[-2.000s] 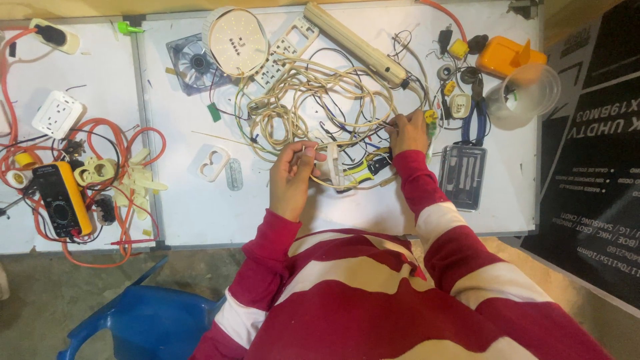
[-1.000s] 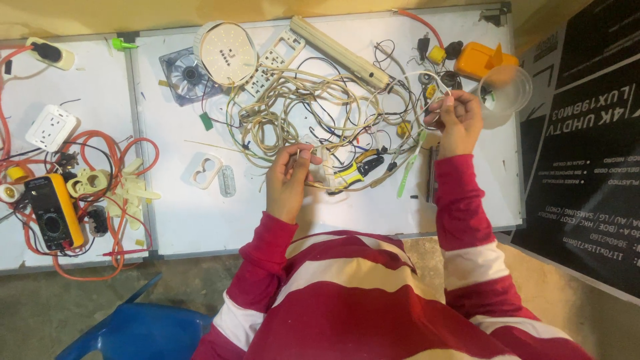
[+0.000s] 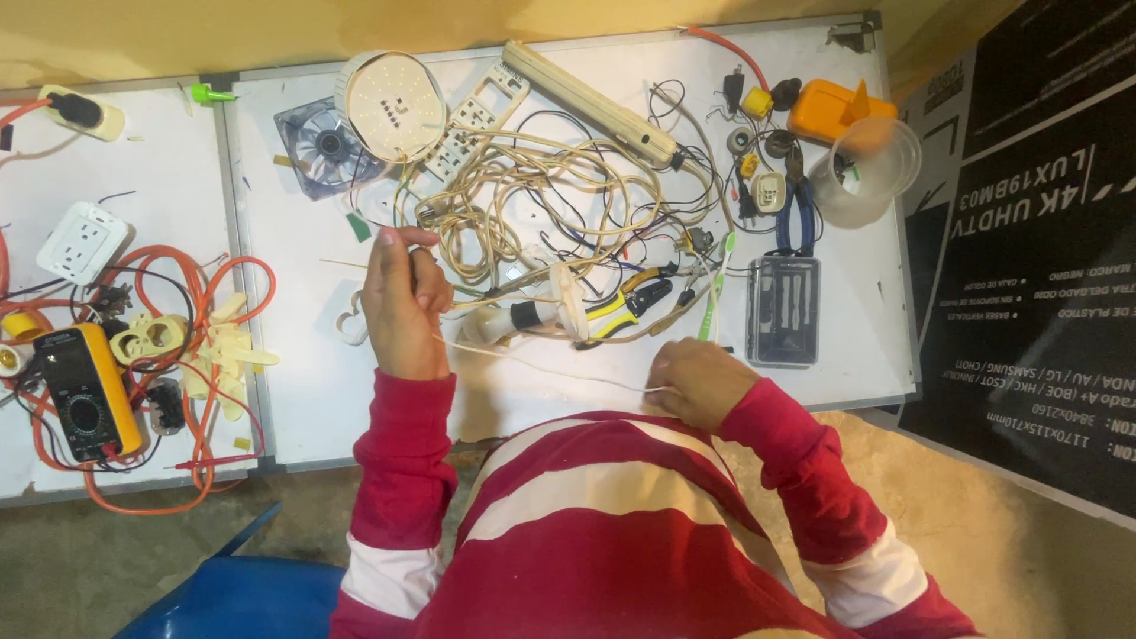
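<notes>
A thin white wire (image 3: 550,371) runs between my two hands near the table's front edge. My right hand (image 3: 697,382) is closed on its right end. At my left hand (image 3: 404,297) the wire meets the palm side; the fingers are curled upward, and their hold on it is partly hidden. Just beyond the wire lie a white bulb-like part with a black collar (image 3: 530,314), a round cream fitting (image 3: 568,302) and yellow-and-black pliers (image 3: 626,311). Behind them is a tangle of beige cable (image 3: 497,204). A green-and-white toothbrush (image 3: 713,302) lies above my right hand.
At the back are a computer fan (image 3: 324,146), a round LED panel (image 3: 395,105), a power strip (image 3: 475,124) and a long beige bar (image 3: 590,105). On the right stand a clear cup (image 3: 861,177), blue-handled pliers (image 3: 795,209) and a plastic case (image 3: 783,311). A yellow multimeter (image 3: 89,395) lies left.
My right hand has come down from the upper right toward the table's front edge, with the wire. My left hand has moved left, away from the cream fitting.
</notes>
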